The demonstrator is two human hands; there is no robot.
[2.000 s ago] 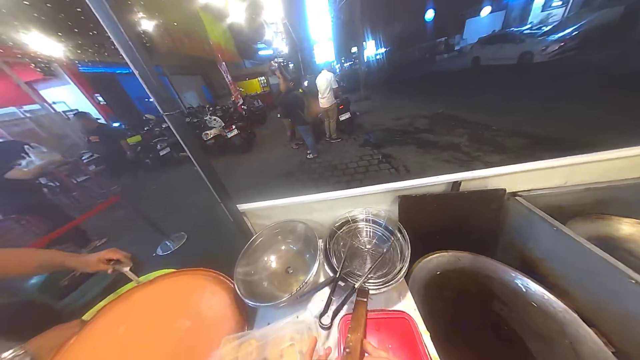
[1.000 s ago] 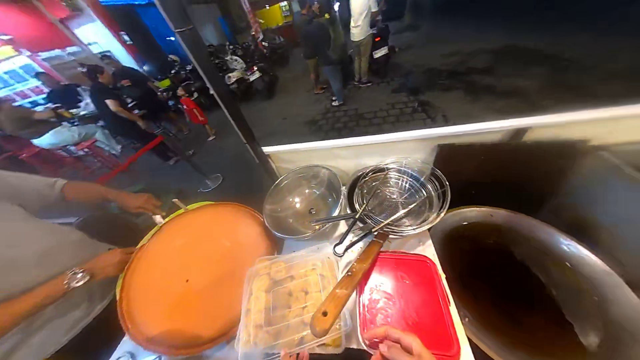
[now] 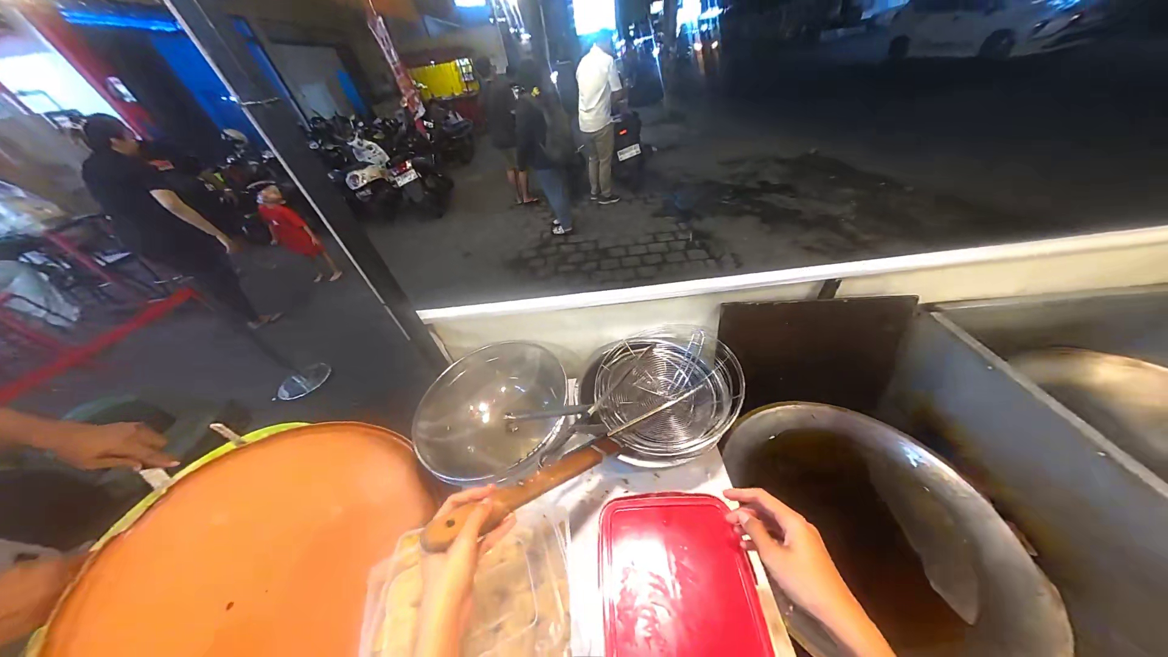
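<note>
My left hand (image 3: 465, 547) is at the wooden handle (image 3: 525, 493) of a metal-ended utensil, above a clear plastic container (image 3: 511, 593) of pale food pieces; whether its fingers grip the handle I cannot tell. My right hand (image 3: 785, 538) touches the right edge of a red plastic lid (image 3: 675, 575), fingers apart. Behind them a clear domed lid (image 3: 493, 411) lies beside a stack of wire strainers (image 3: 671, 392), with the utensil's far end resting over the strainers. To the right is a large metal wok (image 3: 794, 420) of dark liquid.
At left, a co-worker's hand (image 3: 114, 445) is beside a large round vessel with an orange surface (image 3: 265, 538). A white ledge (image 3: 785, 274) runs across the front. A metal partition (image 3: 1049, 401) and dark panel (image 3: 812, 351) stand right. People and motorcycles are outside.
My hands have come up from the lower edge of the view, the left to the wooden handle, the right to the red lid's side.
</note>
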